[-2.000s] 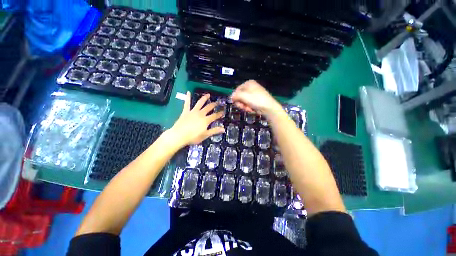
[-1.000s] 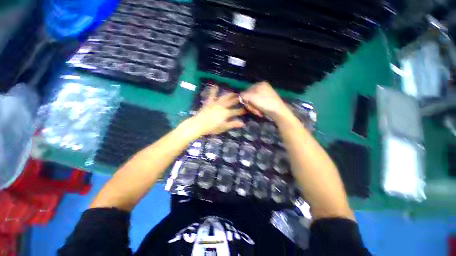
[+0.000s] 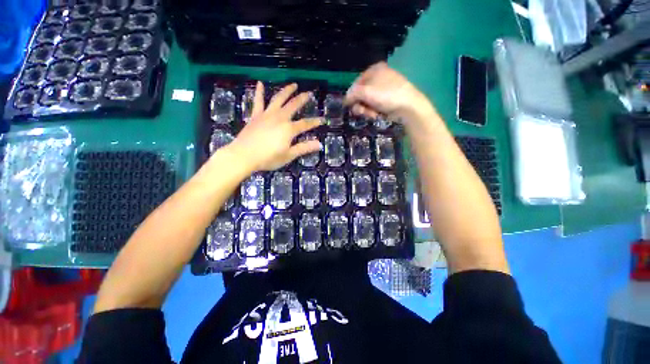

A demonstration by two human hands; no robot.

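Observation:
The black blister tray (image 3: 303,264) lies directly in front of me, with silvery-clear device units (image 3: 309,190) in its pockets. My left hand (image 3: 274,135) rests over the tray's upper left part, palm down, with its fingers spread and nothing visible in it. My right hand (image 3: 378,92) is over the tray's top row, right of the middle, with thumb and fingers pinched together. Whether a small part is between these fingertips cannot be made out. The hands cover some of the upper units.
A small-parts tray (image 3: 122,202) and clear blister tray (image 3: 35,188) lie left. A filled tray (image 3: 93,67) is at upper left, stacked black trays (image 3: 299,32) behind. Right are a smartphone (image 3: 472,90), another parts tray (image 3: 481,160) and pale clear boxes (image 3: 547,160).
The view has shifted, so the tray appears straighter and fuller. My right hand stays pinched at the top row, now farther from my left hand, which has its fingers spread.

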